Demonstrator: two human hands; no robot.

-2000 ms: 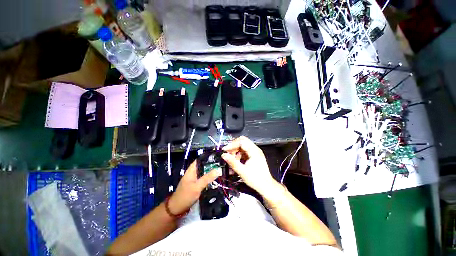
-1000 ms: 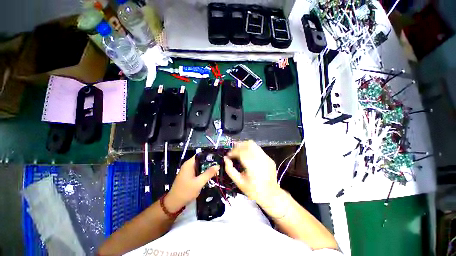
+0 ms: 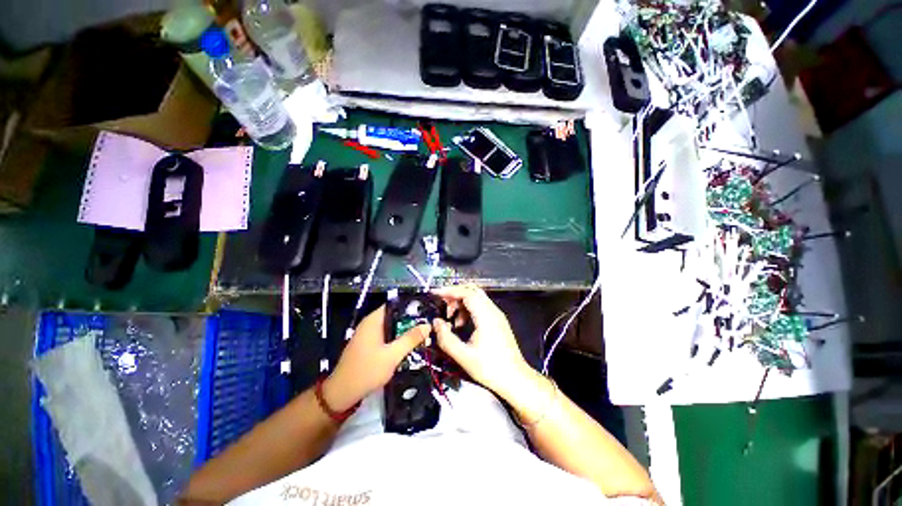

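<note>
A black lock panel housing (image 3: 410, 395) is held over my lap at the bench edge, its long side pointing away from me. A green circuit board (image 3: 407, 323) shows inside its upper part, with red and dark leads at the right side. My left hand (image 3: 381, 346) grips the housing from the left, thumb on the board area. My right hand (image 3: 475, 336) is at the upper right of the housing, with thumb and finger at its edge; what the fingertips hold is too small to tell. A white cable sticks up beyond the housing.
Four black panels (image 3: 462, 212) line the bench edge, three with white cables hanging down. Behind them lie a glue tube (image 3: 391, 136) and a silver-rimmed frame (image 3: 488, 152). Circuit boards (image 3: 781, 237) cover the right side table. A blue crate (image 3: 247, 380) is lower left, bottles (image 3: 252, 104) upper left.
My right hand has turned and its thumb has come in closer over the circuit board. My left hand keeps its grip on the housing. The view has shifted slightly.
</note>
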